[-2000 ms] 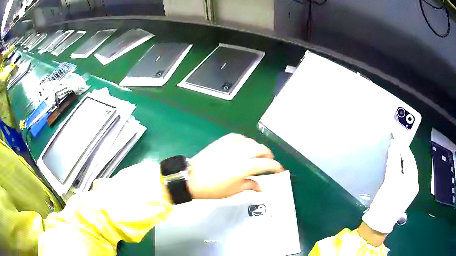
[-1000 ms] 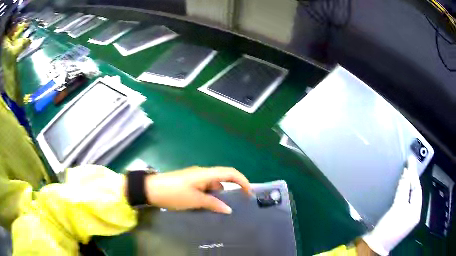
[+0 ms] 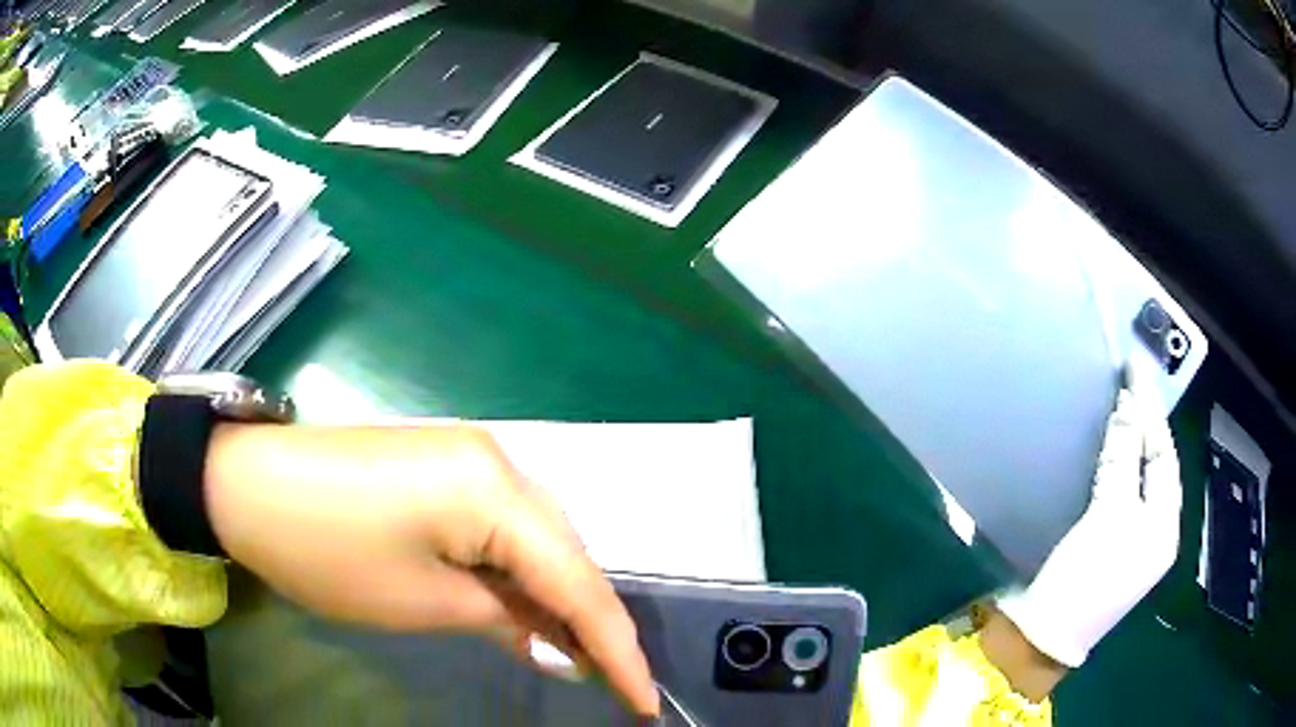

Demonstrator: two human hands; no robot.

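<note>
A dark grey tablet back cover (image 3: 675,625) with a two-lens camera block is at the bottom, cut off by the edge. It overlaps a white sheet (image 3: 668,490). My bare left hand (image 3: 441,547), with a black band on the wrist, is over the dark cover, fingertips pointing down. A thin silvery line shows by its fingertip; its grip is unclear. My white-gloved right hand (image 3: 1116,526) holds a large light grey back cover (image 3: 924,298), fingers at its lower right edge beside the camera block.
Dark covers (image 3: 647,135) lie on white sheets along the green surface behind. A stack of framed parts and white sheets (image 3: 171,256) is at left, near a blue box (image 3: 54,210) and clear plastic pieces. A dark slotted piece (image 3: 1234,533) lies at far right.
The dark cover now appears larger and nearer, shifted off the white sheet, which is exposed behind it. My left hand's fingers have turned downward. The light cover remains in my gloved right hand.
</note>
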